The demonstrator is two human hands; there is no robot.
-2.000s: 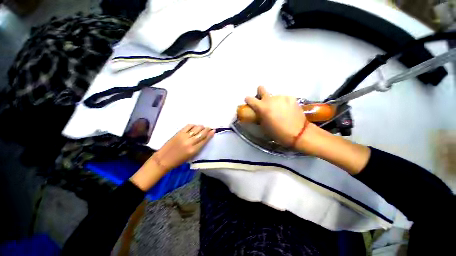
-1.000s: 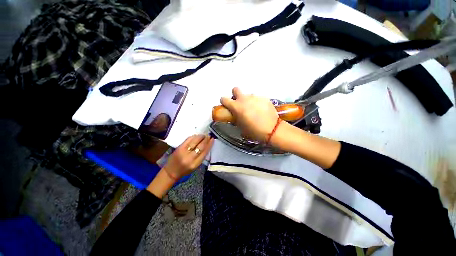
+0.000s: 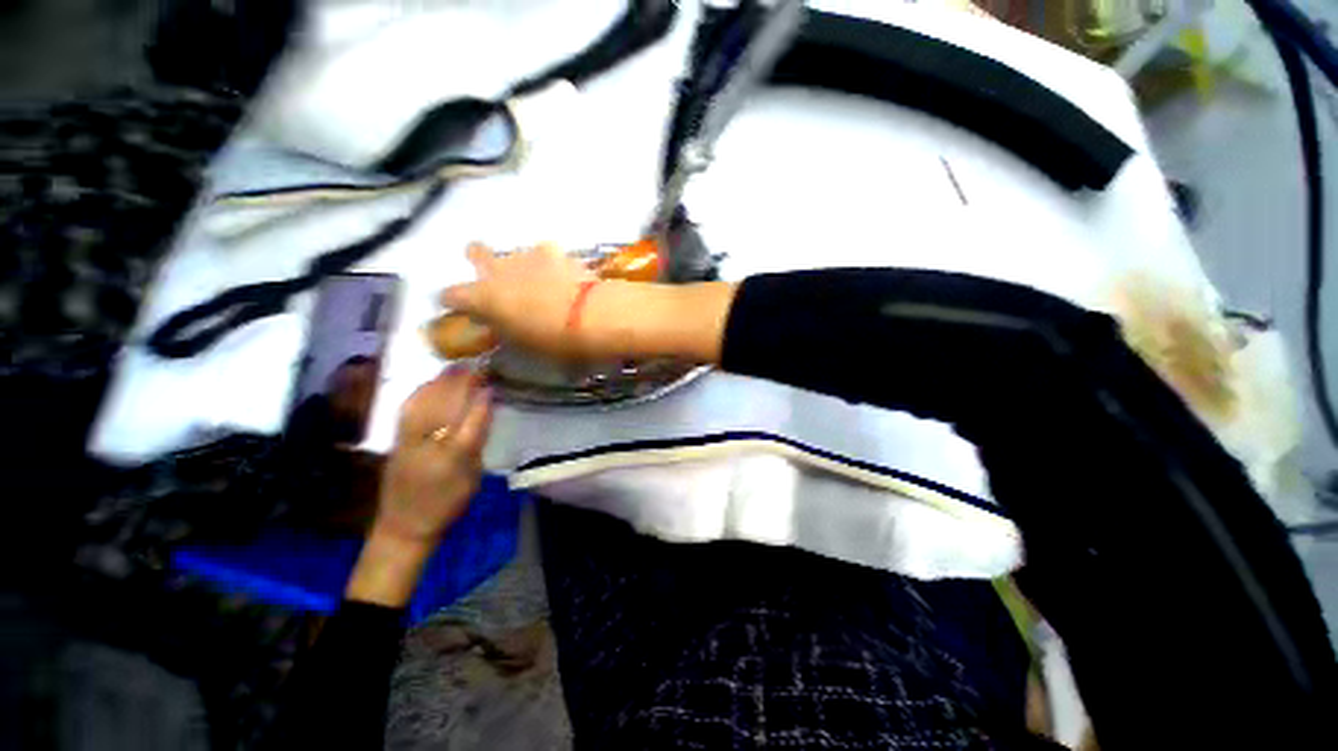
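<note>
My right hand [image 3: 536, 301] is shut on the orange-brown handle of the steam iron [image 3: 631, 385], whose soleplate lies on the near part of the white-covered table. The white band [image 3: 763, 492], with a thin dark line and cream edge, runs below the iron along the near edge and hangs a little over it. My left hand [image 3: 436, 452] is at the band's left end by the iron's tip, fingers pinched together; the band end there is mostly hidden and blurred.
A smartphone [image 3: 346, 360] lies at the left edge. Joined black and white strips [image 3: 242, 305] lie at the back left. A thick black band stack [image 3: 954, 85] is at the far side. The iron's cord [image 3: 702, 140] rises away. Scorch stains [image 3: 1181, 345] mark the right. A blue crate [image 3: 477, 550] is below.
The view has shifted and blurred. The iron in my right hand has moved left along the band towards my left hand, and its cord now rises more steeply. My left hand stays at the band's left end.
</note>
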